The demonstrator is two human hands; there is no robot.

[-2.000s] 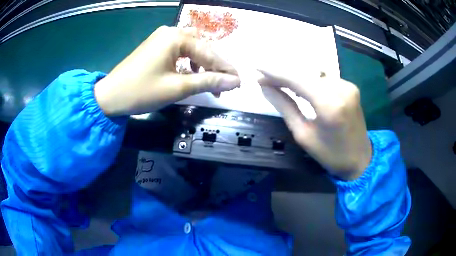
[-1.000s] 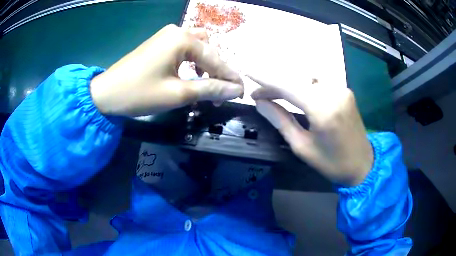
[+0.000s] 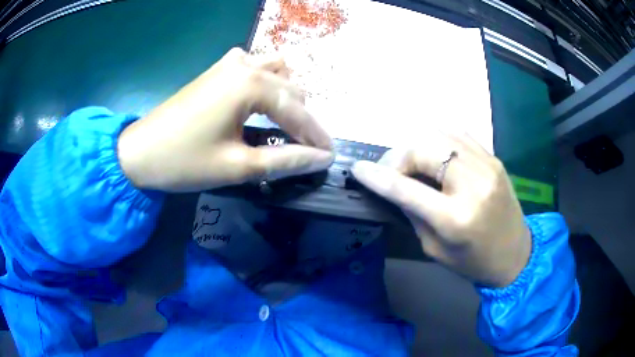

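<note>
The long black fixture [image 3: 313,200] lies at the near edge of the white tray. My left hand [image 3: 209,132] is over the fixture's left part, thumb and index fingertips close together. My right hand [image 3: 466,209] is over its right part, its fingertips just right of the left ones, at a small black nest [image 3: 349,183]. A ring shows on a right finger. Whether either hand pinches a tiny part cannot be told. Much of the fixture is hidden under my hands. Small orange-red parts [image 3: 306,15] are heaped and scattered at the upper left of the white tray [image 3: 411,77].
The tray and fixture lie on a dark green bench top [image 3: 132,63]. A yellow-green label [image 3: 532,190] is on the bench at the right. Silvery conveyor rails [image 3: 526,50] run behind the tray. A grey machine frame [image 3: 599,90] stands at the right.
Both hands have moved down from over the tray to over the fixture. The right hand has turned, showing the ring. The green label has come into view.
</note>
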